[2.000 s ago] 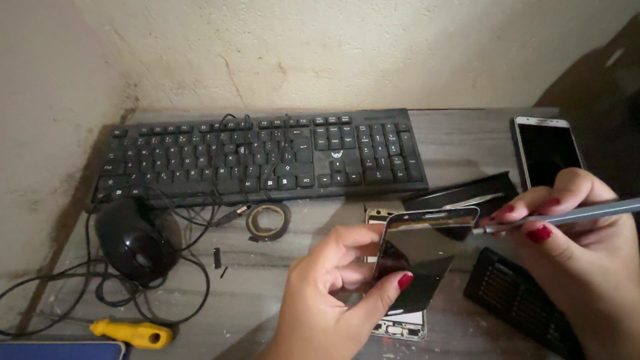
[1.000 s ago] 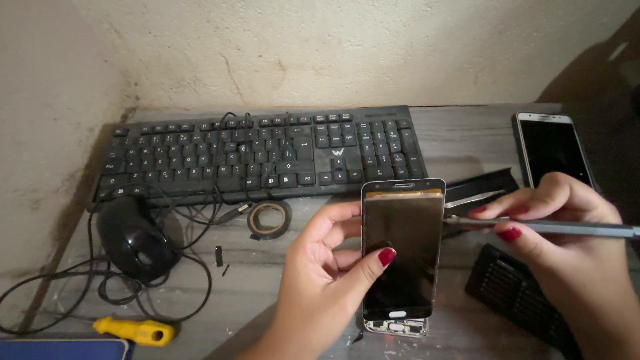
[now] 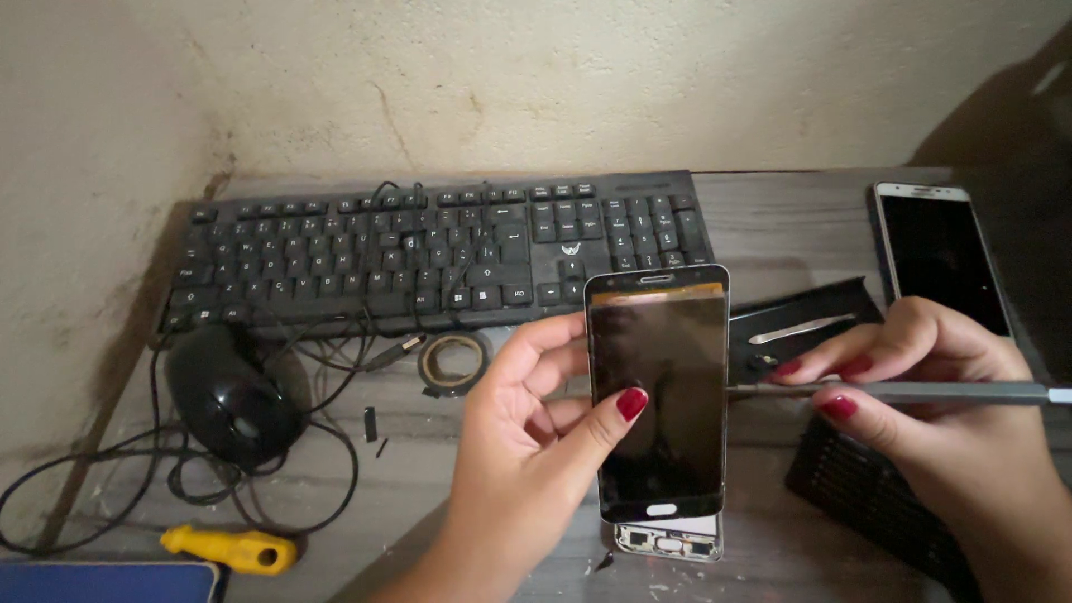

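My left hand grips a smartphone's dark front screen panel by its left side, thumb on the glass and fingers behind. The panel's face is toward me, with an orange strip near its top. Below and behind it lies an opened phone body, whose lower end shows small parts; the rest is hidden. My right hand pinches a slim grey screwdriver-like tool, held level. The tool's thin tip points left and meets or nearly meets the panel's right edge; contact cannot be told.
A black keyboard spans the back, with a mouse and cables at left. Electrical tape and a yellow handle lie nearer. At right are a white-framed phone, a black tray with metal tweezers and a black bit case.
The panel, tilted two seconds ago, now stands straighter and faces me more squarely. My right hand has turned the tool nearly level, its tip beside the panel's right edge rather than its upper corner.
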